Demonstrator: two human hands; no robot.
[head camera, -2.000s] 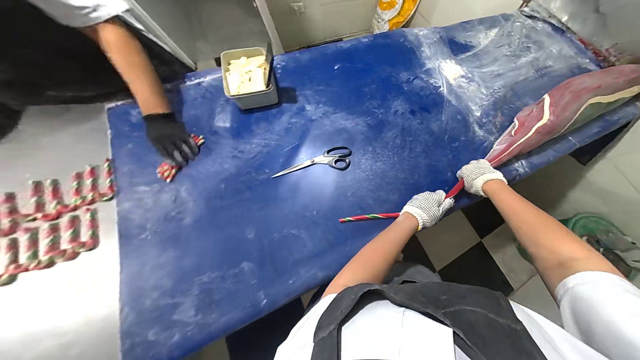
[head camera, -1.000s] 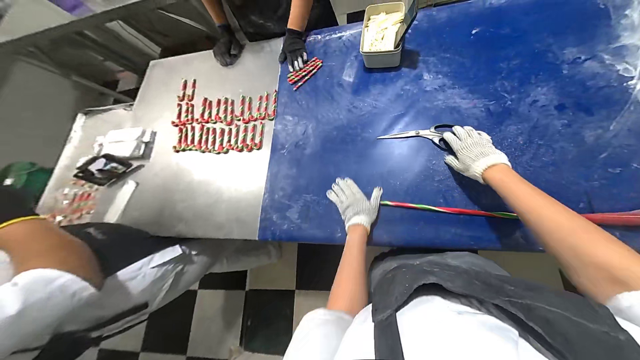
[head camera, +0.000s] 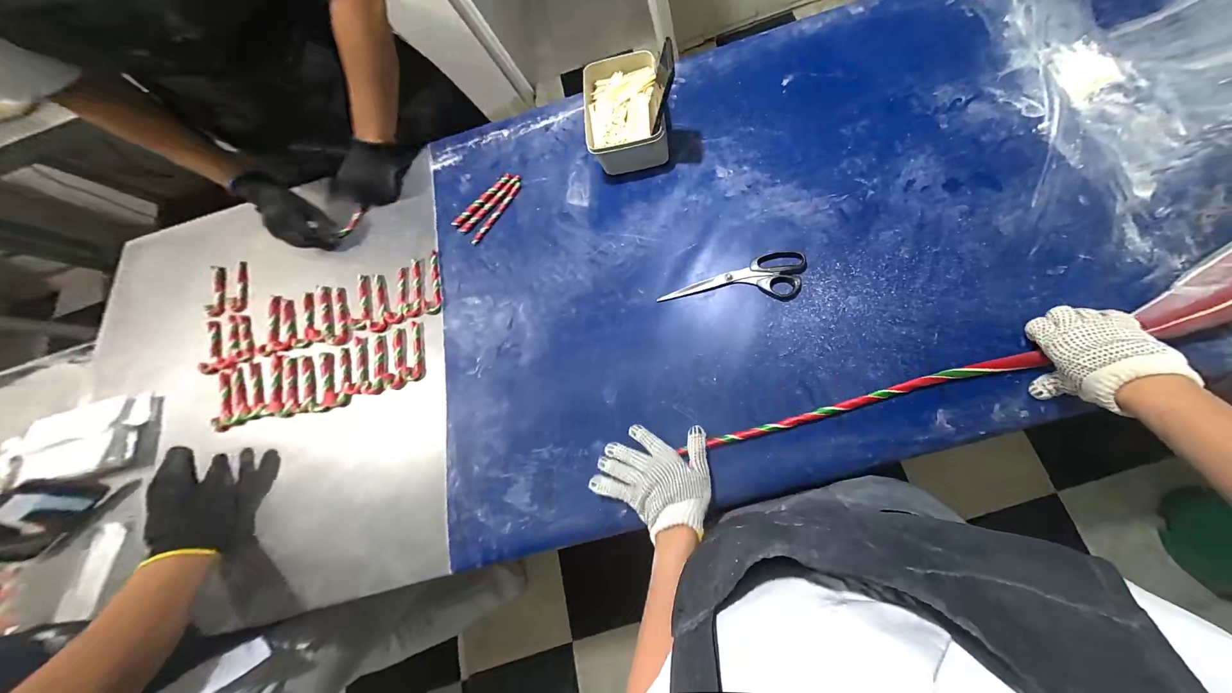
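A twisted red, green and white candy rope (head camera: 847, 404) lies along the near edge of the blue table. My left hand (head camera: 659, 476), in a white dotted glove, rests flat with spread fingers over the rope's thin left end. Near the thicker part, my right hand (head camera: 1097, 351), gloved alike, lies over the rope with its fingers together; its grip is partly hidden. The rope widens beyond it into a thick red candy mass (head camera: 1198, 294). Scissors with dark handles (head camera: 736, 277) lie untouched between and beyond my hands. Three short striped candy sticks (head camera: 488, 207) lie at the table's far left.
On the metal surface (head camera: 356, 500) at left stand rows of small candy canes (head camera: 313, 385). A co-worker's black-gloved hands (head camera: 327, 207) hold a striped piece there; another person's black-gloved hand (head camera: 192, 500) rests nearer. A container of pale pieces (head camera: 626, 115) stands at the back edge. Plastic sheeting (head camera: 1145, 106) covers the far right.
My right hand has let go of the scissors and moved right onto the rope. A co-worker's hands now hold a striped piece over the metal surface. The view has swung right.
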